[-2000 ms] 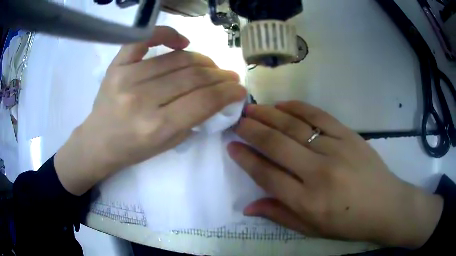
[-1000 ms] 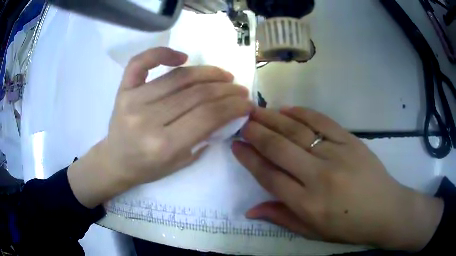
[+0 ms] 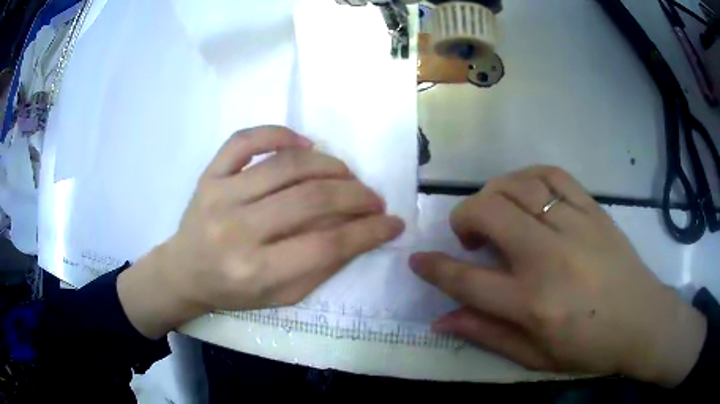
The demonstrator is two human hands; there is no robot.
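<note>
A white cut piece (image 3: 355,102) lies flat from under the presser foot (image 3: 399,39) toward me, its straight right edge beside the foot. My left hand (image 3: 296,225) lies spread on the cloth, fingertips near its right edge; no grip shows. My right hand (image 3: 545,276) rests on the white surface right of it, fingers bent and apart, a ring on one finger. Whether its fingertips touch thin cloth, I cannot tell.
A ribbed cream knob (image 3: 464,28) and an orange-brown edge guide (image 3: 444,65) are right of the foot. Black shears (image 3: 680,150) and a slim pinkish tool (image 3: 695,55) lie at the right. A printed ruler (image 3: 355,327) runs along the near edge. A blue bin (image 3: 31,59) with white bundles is at far left.
The cloth edge now lies straight and flat near the foot. My left hand has moved down toward me. My right hand has moved right, away from the left, its fingers more bent. The machine head shows higher.
</note>
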